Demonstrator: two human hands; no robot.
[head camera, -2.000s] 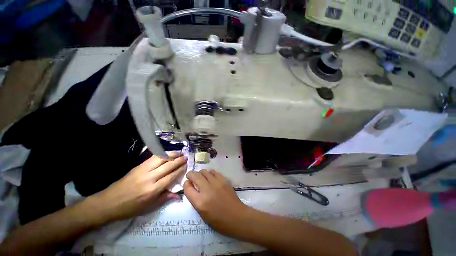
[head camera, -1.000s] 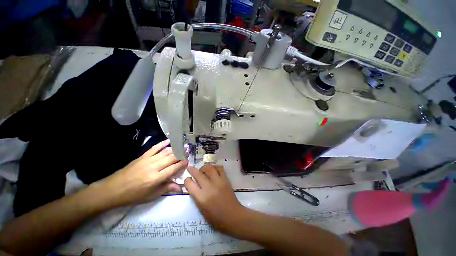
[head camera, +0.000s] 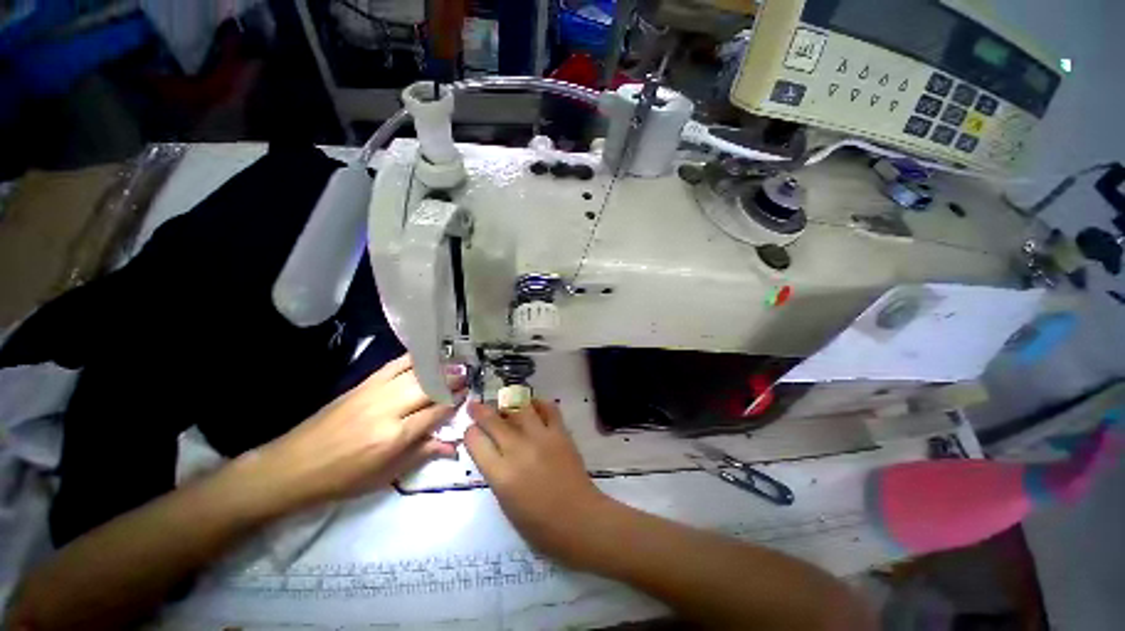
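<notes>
A small white piece lies under my fingertips at the needle of the cream-white sewing machine. My left hand presses on it from the left, fingers close to the presser foot. My right hand is bent over its right edge, fingertips just below the foot. The needle itself is mostly hidden by the machine head and glare. A large black garment lies heaped left of the machine, partly under the lamp. White cloth shows beneath it and by my left forearm.
Thread snips lie right of my right hand. A pink object is at the right table edge. A white paper hangs on the machine's right. The lamp stands left of the head. The control panel is at top right.
The camera view has shifted slightly. My hands remain at the needle, with my right fingertips a little nearer the presser foot. The black garment lies much as before.
</notes>
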